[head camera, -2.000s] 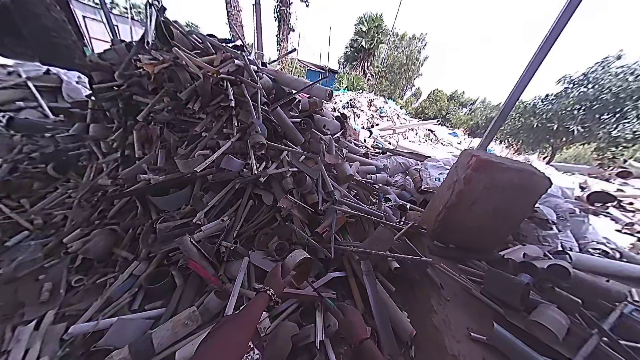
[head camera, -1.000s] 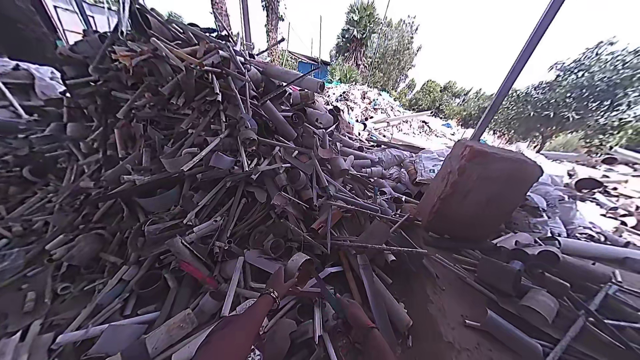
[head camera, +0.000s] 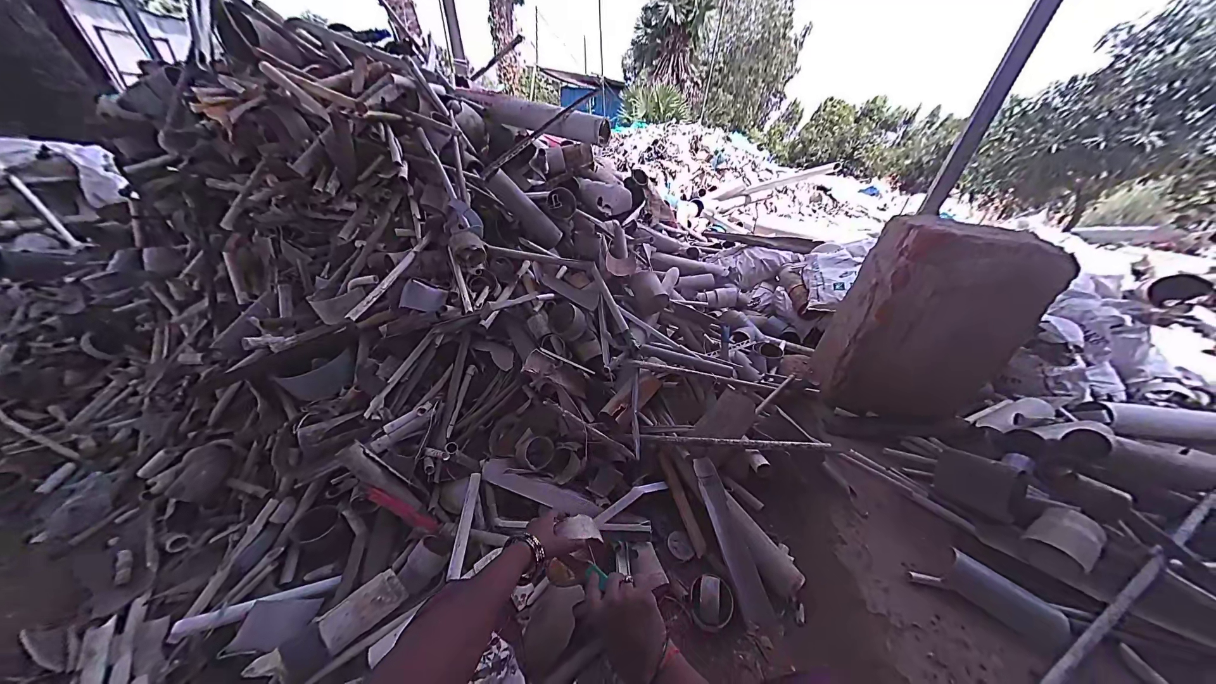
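Note:
My left hand (head camera: 551, 540), with a bangle at its wrist, is closed on a pale curved piece of plastic pipe (head camera: 579, 528) low in the middle of the view. Just right of it and a little lower is my right hand (head camera: 622, 608), its fingers curled around a green handle (head camera: 597, 574); the tool's other end is too unclear to name. Both hands are over the foot of a large heap of scrap plastic pipes (head camera: 456, 361). A short ring of pipe (head camera: 711, 602) lies to the right of my right hand.
A large reddish stone block (head camera: 936, 318) stands to the right, with a slanting metal pole (head camera: 988, 109) behind it. More grey pipes (head camera: 1012, 598) lie on the ground at the right. White sacks (head camera: 1092, 332) are beyond the block. A red strip (head camera: 403, 508) lies left of my hands.
The pale pipe piece at my left hand has come lower, nearer my right hand. My right hand's fingers have shifted around the green handle. The view has shifted slightly.

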